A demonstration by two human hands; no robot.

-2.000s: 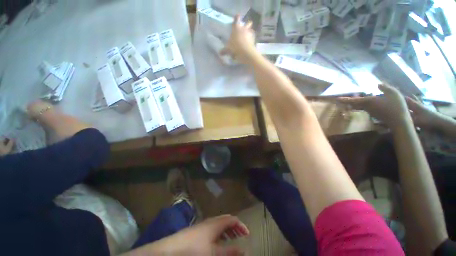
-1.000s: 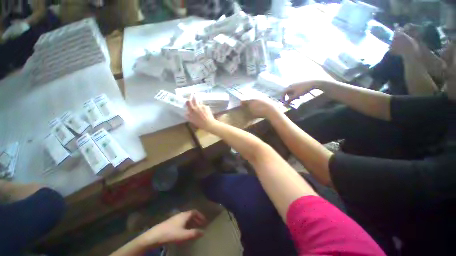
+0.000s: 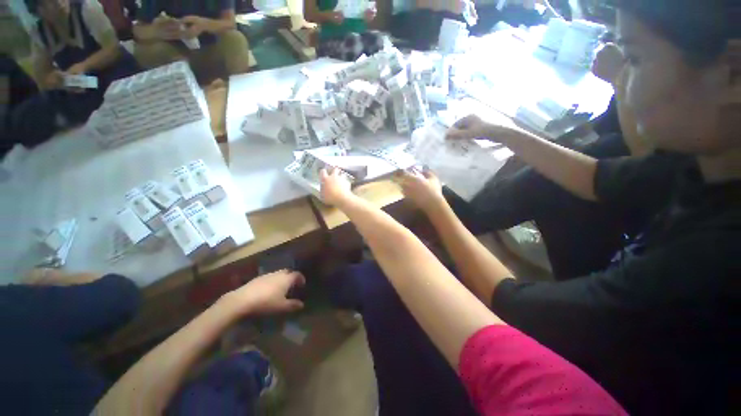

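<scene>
My right hand, at the end of the pink-sleeved arm, is at the table's front edge with its fingers on a small white folding carton. Other cartons lie against it, and the fingers partly hide the grip. My left hand is low in front of the table, empty, with fingers loosely curled and apart. A finished carton group of several printed white boxes lies on the white sheet at the left.
A loose carton pile heaps at the table's centre. Stacked cartons stand at the far left. A neighbour at the right holds a thin white sheet over the edge. Another person's dark sleeve is at the left. More people sit behind.
The view has swung right and up, showing more of the table and people. My right hand has moved from over the cartons to their front edge. The neighbour's sheet is now raised.
</scene>
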